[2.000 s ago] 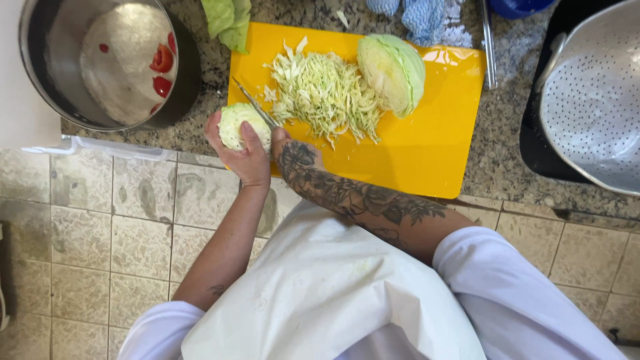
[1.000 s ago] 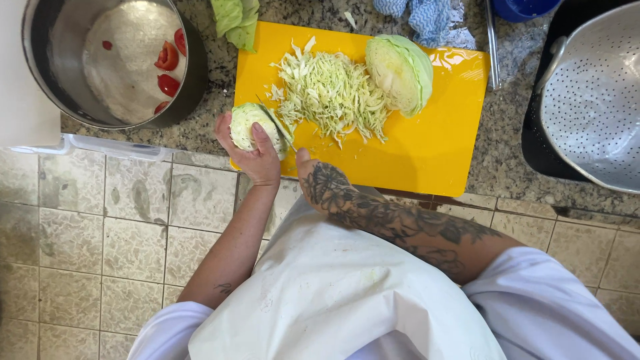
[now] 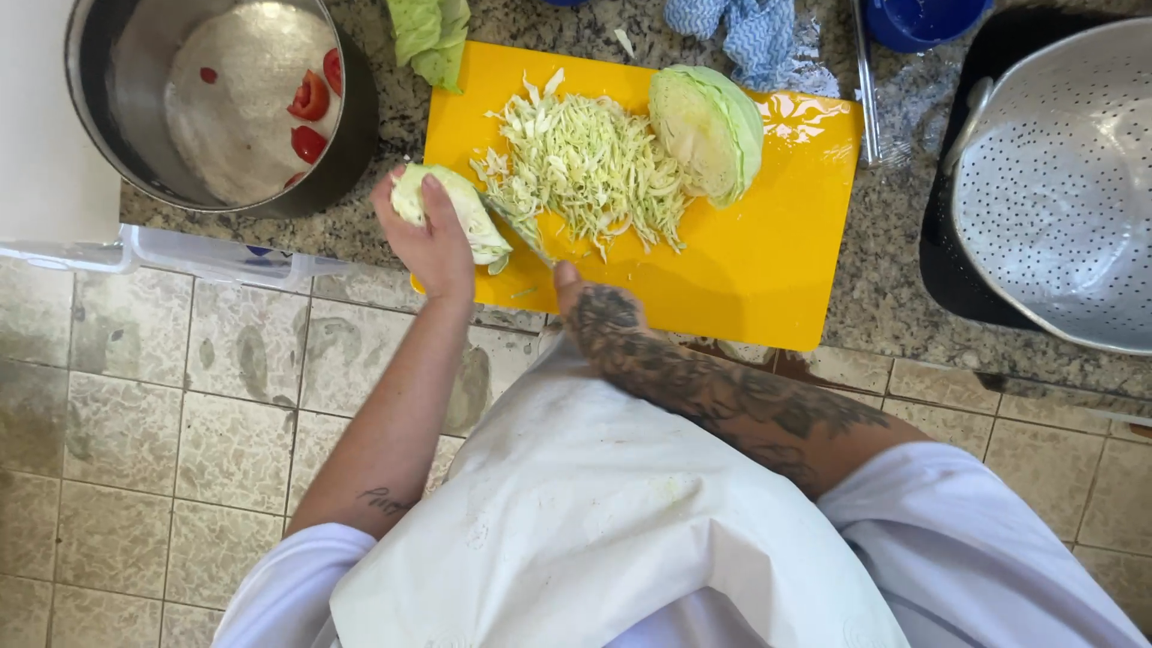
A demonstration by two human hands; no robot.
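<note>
My left hand (image 3: 432, 229) grips a piece of green cabbage (image 3: 457, 209) over the left edge of a yellow cutting board (image 3: 765, 288). My right hand (image 3: 576, 292) is shut on a knife (image 3: 520, 229); its handle is mostly hidden by the fingers, and the blade lies along the right side of the cabbage piece. A heap of shredded cabbage (image 3: 589, 166) covers the upper middle of the board. Against the heap's right side rests a larger cut cabbage (image 3: 709, 135), its pale cut face toward the shreds.
A metal pot (image 3: 355, 135) with red tomato pieces (image 3: 309, 95) stands at upper left. Cabbage leaves (image 3: 430, 40) lie beside the board's top left corner. Behind it are a blue cloth (image 3: 756, 40) and a blue container (image 3: 922, 18). A perforated metal colander (image 3: 1057, 180) is at right.
Two seconds ago the blade rose above the cabbage piece, pointing up and left; now it lies along the piece's right side. My right hand has moved a little away from my left hand.
</note>
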